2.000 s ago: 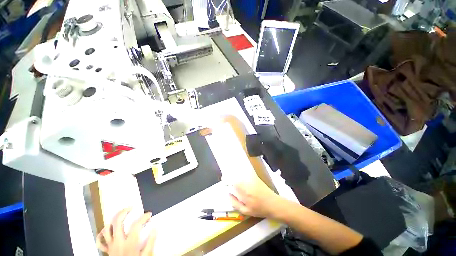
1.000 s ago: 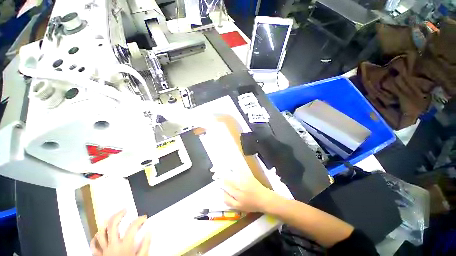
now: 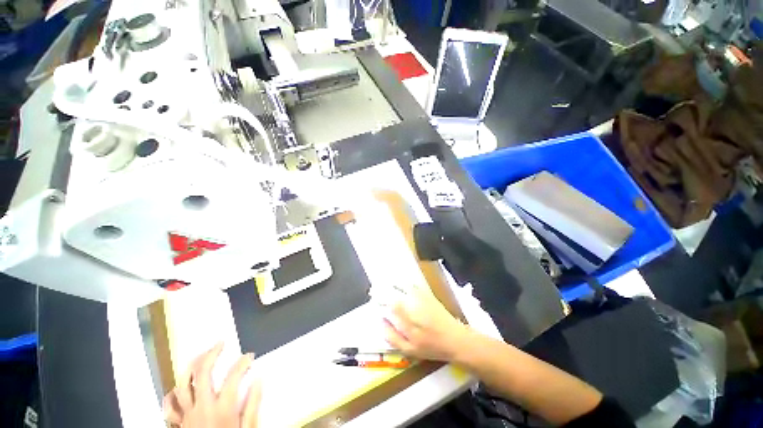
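A black fabric panel lies in the opening of the white template board with brown edges and yellow tape. The label clamp frame rests on the panel beside the machine head. My left hand lies on the board's near left part with fingers spread, cut off by the bottom edge. My right hand rests on the board's right part, fingertips near the panel's edge; I see nothing held in it. Slim tools with an orange grip lie on the board beside my right hand.
The pattern sewing machine fills the left. White labels and dark scraps lie right of the board. A tablet stands behind. At right are a blue bin holding a box, a black panel stack and clear plastic.
The camera view shifts slightly and back. My right fingers have moved slightly on the board; my left hand stays in nearly the same place. The panel and clamp frame look unmoved.
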